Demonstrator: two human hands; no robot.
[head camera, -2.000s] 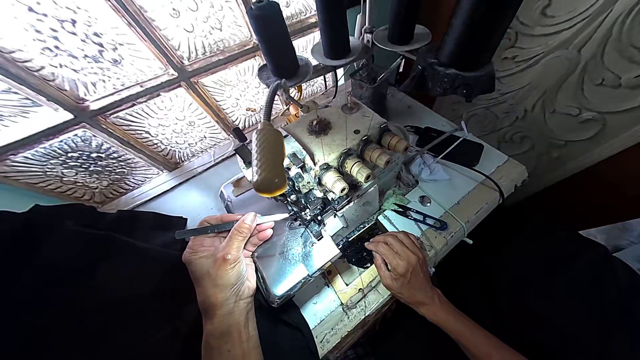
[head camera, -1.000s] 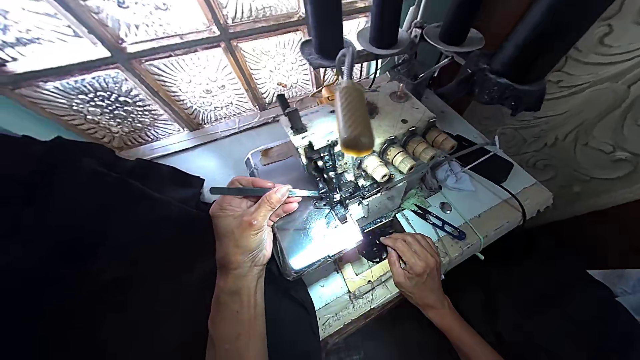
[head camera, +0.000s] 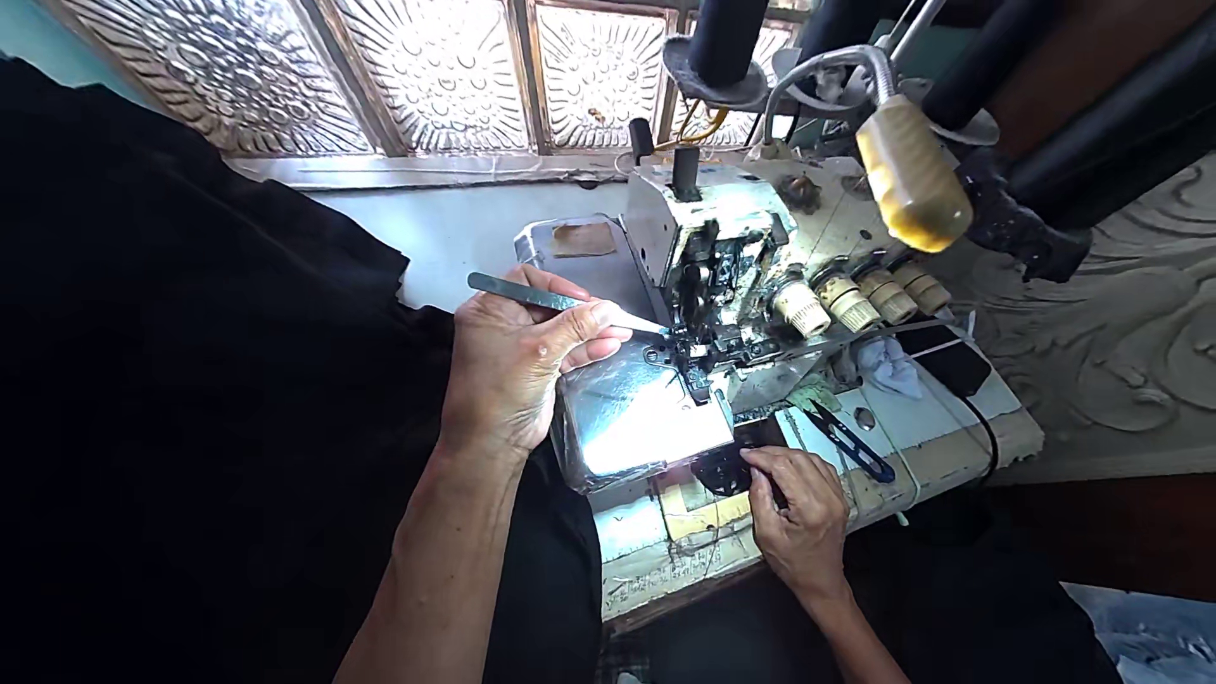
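My left hand (head camera: 532, 351) grips a pair of metal tweezers (head camera: 532, 293), whose tips reach the needle and presser foot area of an overlock sewing machine (head camera: 727, 214). Beneath that hand is the machine's shiny metal bed plate (head camera: 641, 413). My right hand (head camera: 803, 508) is low at the front of the machine, its fingertips at a dark part below the plate; whether they hold it cannot be seen. Just right of this hand, blue-handled thread snips (head camera: 860, 448) lie on the table. Several tension dials (head camera: 803, 306) stick out from the machine's front.
A lamp (head camera: 912, 176) on a bent neck hangs over the machine. Black thread cones (head camera: 727, 38) stand behind it. Black fabric (head camera: 190, 399) covers the left side. A crumpled white cloth (head camera: 890, 368) and a black object (head camera: 950, 361) lie on the table's right end. Patterned glass panes (head camera: 427, 71) are behind.
The view has shifted and come closer to the machine. My left hand keeps the tweezers at the needle area, and my right hand stays at the machine's front.
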